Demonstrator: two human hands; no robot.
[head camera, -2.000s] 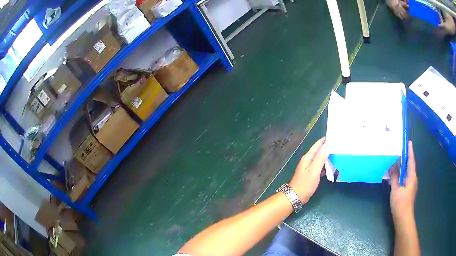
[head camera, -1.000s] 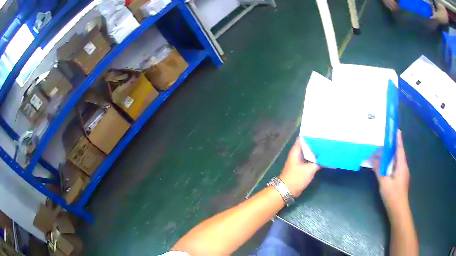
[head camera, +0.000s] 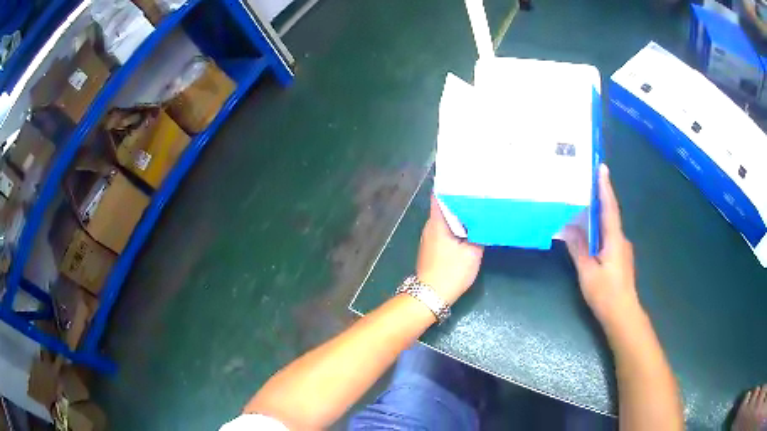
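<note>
A blue and white retail box (head camera: 517, 139) is in front of me over the dark green bench. Its white face with a small dark picture points up and its blue end faces me. A white flap stands at its far left and a blue flap runs along its right side. My left hand (head camera: 450, 257) grips the near left corner, with some fingers hidden behind the box. My right hand (head camera: 607, 252) holds the near right side by the blue flap. I cannot tell if the box touches the bench.
A row of blue and white boxes (head camera: 685, 126) stands on the bench (head camera: 538, 345) to the right, with more blue boxes (head camera: 732, 52) behind. A cream leg (head camera: 479, 29) stands at the far side. Fingers of another hand (head camera: 750, 411) show at bottom right. A blue rack (head camera: 172, 181) is left.
The box and both hands appear further left and higher in the picture as the view shifts right. Both hands keep their hold. The neighbour's hands at the top right are no longer clearly seen.
</note>
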